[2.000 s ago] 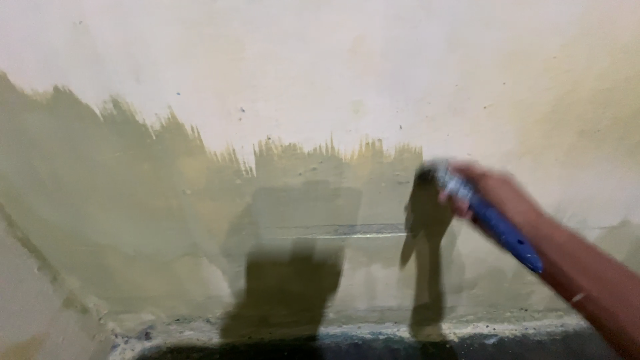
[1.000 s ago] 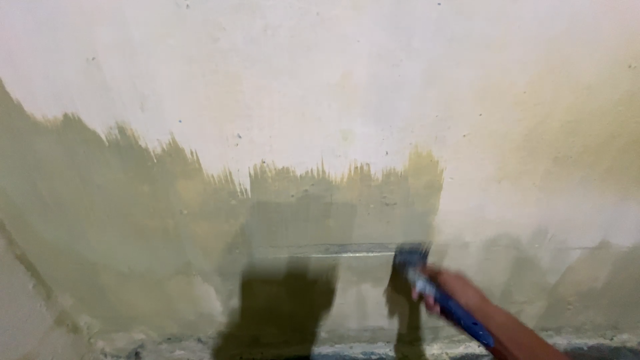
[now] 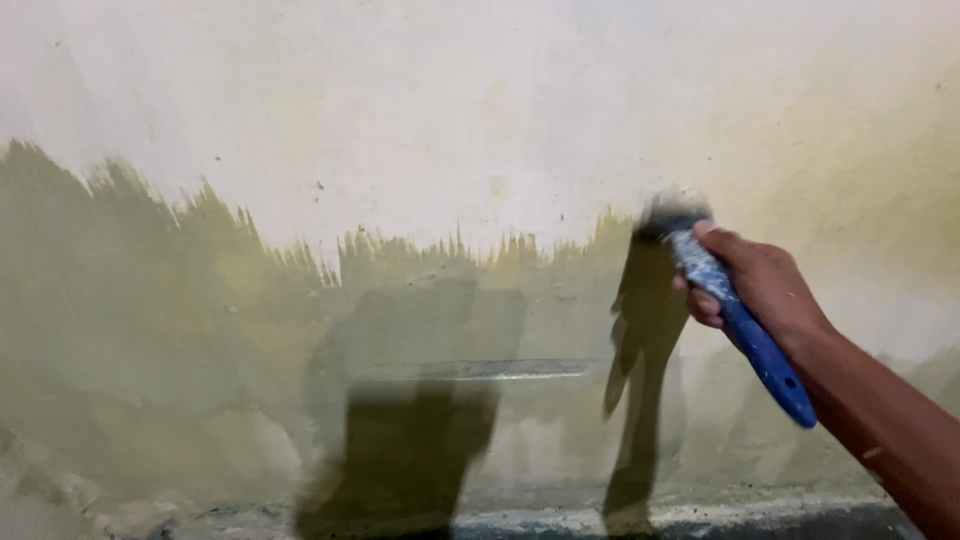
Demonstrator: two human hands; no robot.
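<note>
My right hand [image 3: 757, 281] is closed around a paintbrush [image 3: 757, 345] with a blue handle, which is smeared with pale paint near the bristles. The dark bristles, blurred, are at the wall by the right end of the ragged upper edge of the green paint [image 3: 187, 337]. Above that edge the wall [image 3: 450, 97] is off-white with yellowish patches. Shadows of the arm and brush fall on the wall below the bristles. My left hand is not in view.
A rough, paint-spotted ledge [image 3: 555, 519] runs along the foot of the wall. A narrow horizontal mark [image 3: 525, 369] crosses the painted part. Another wall surface [image 3: 30, 487] meets it at the lower left corner.
My right hand with the brush went down the wall between the first two frames and is now back up at the paint's top edge. Green paint reaches higher at the right end than two seconds ago.
</note>
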